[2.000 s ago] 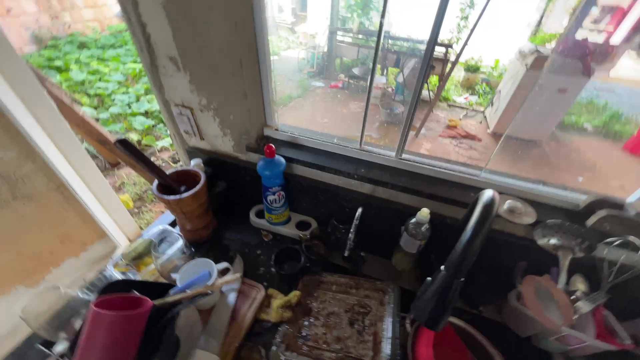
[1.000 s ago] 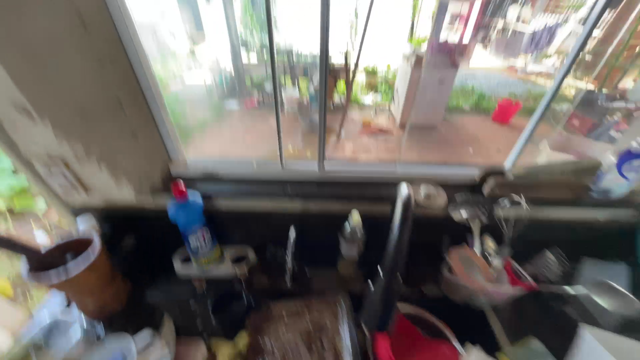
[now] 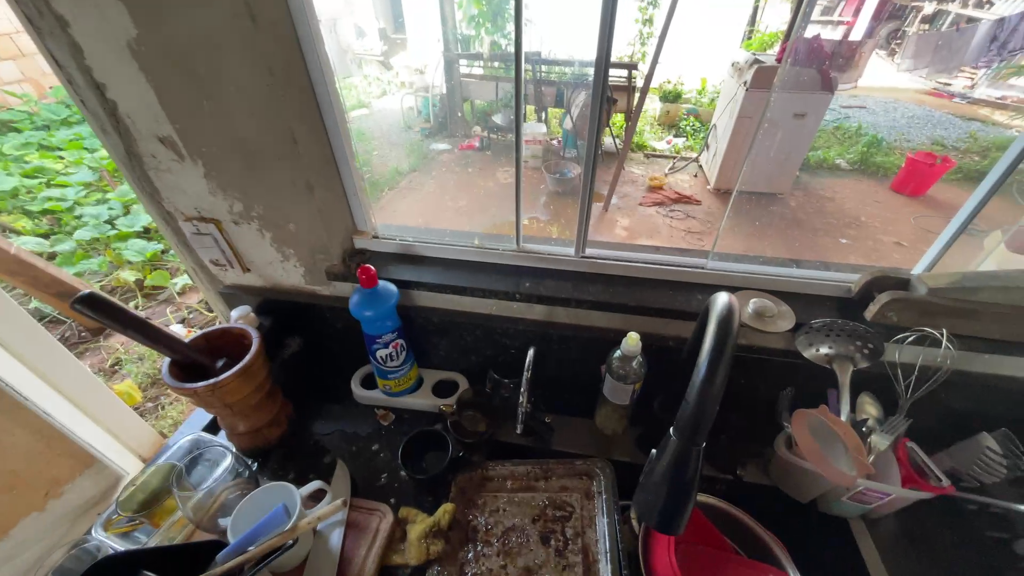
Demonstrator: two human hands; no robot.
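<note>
Neither my left hand nor my right hand shows in the head view. A grimy, wet baking tray [image 3: 528,512] lies at the bottom centre, with a yellow cloth [image 3: 422,532] against its left side. Right of the tray, a black faucet [image 3: 696,400] arches over a pot [image 3: 780,544] with something red inside. A blue cleaner bottle with a red cap [image 3: 384,332] stands in a white holder [image 3: 364,390] behind a black cup [image 3: 426,453]. A clear bottle with a pale green cap [image 3: 622,384] stands near the backsplash.
At left are a wooden mortar [image 3: 232,392] with a dark pestle [image 3: 140,328], a white mug [image 3: 268,512], a knife blade [image 3: 330,528], a cutting board [image 3: 366,538] and glassware [image 3: 212,480]. A utensil basket [image 3: 872,496] holding a whisk and skimmer stands right, below the window sill [image 3: 640,272].
The view has swung right and then partly back left. No thing on the counter has plainly moved.
</note>
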